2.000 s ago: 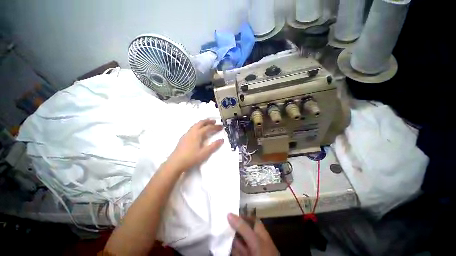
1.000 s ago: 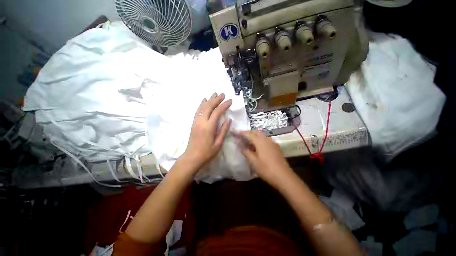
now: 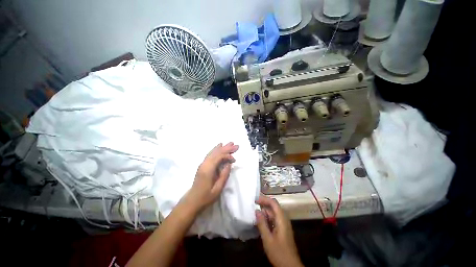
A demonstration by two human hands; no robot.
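Observation:
A white garment piece (image 3: 229, 193) lies from the needle area (image 3: 256, 130) of the beige overlock machine (image 3: 308, 104) down over the front table edge. My left hand (image 3: 214, 172) rests on the cloth below the needle area, fingers slightly apart, gripping nothing visible. My right hand (image 3: 271, 221) is at the cloth's right edge near the table front, with the edge between thumb and fingers. No tool shows in it. The needle itself is hidden.
A big white garment pile (image 3: 99, 135) with hanging cords is at the left. A fan (image 3: 180, 60), blue cloth (image 3: 256, 39) and thread cones (image 3: 407, 41) stand behind. A tray of trimmings (image 3: 282, 177), a red cord (image 3: 330, 219) and a second white heap (image 3: 409, 161) are at the right.
The view has tilted back up, showing the thread cones again. My right hand has moved down along the cloth's right edge, away from my left hand. The cloth there lies straighter.

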